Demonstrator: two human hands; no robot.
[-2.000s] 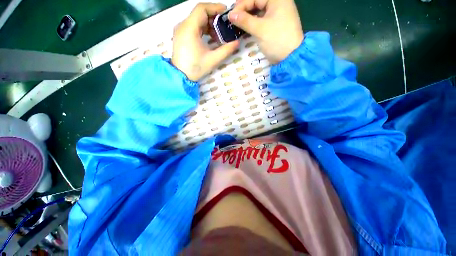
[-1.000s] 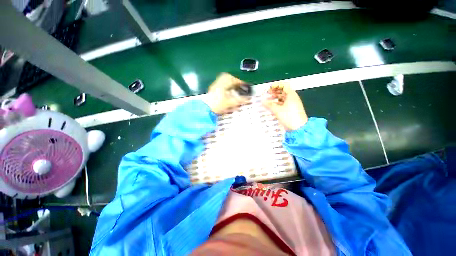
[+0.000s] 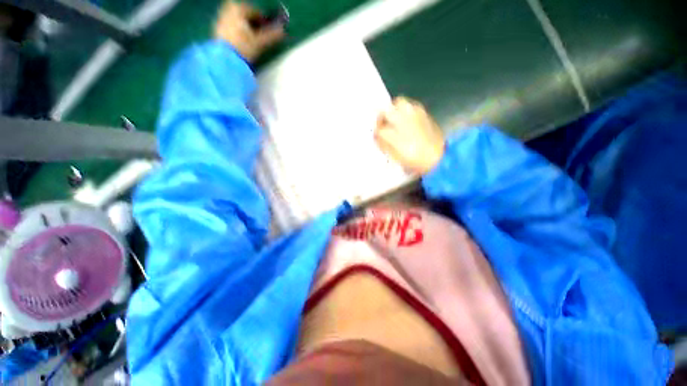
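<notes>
The picture is blurred. My left hand (image 3: 242,32) reaches out over the green belt at the top, its fingers on a dark smartwatch body (image 3: 270,21) with a bright rim. My right hand (image 3: 410,137) is low over the right edge of the white parts tray (image 3: 328,128), fingers curled down. Whether it pinches a small part cannot be seen. The tray's slots are mostly washed out by glare and blur.
Grey posts (image 3: 75,138) and a white rail (image 3: 128,179) stand at left, with small blurred watches (image 3: 75,177) on the green belt. A pink-and-white fan (image 3: 66,264) is at lower left. The dark green bench (image 3: 467,60) lies right of the tray.
My left hand has moved up and away from the tray with the watch, out over the belt. My right hand has come down to the tray's right edge. The view has turned and shifted.
</notes>
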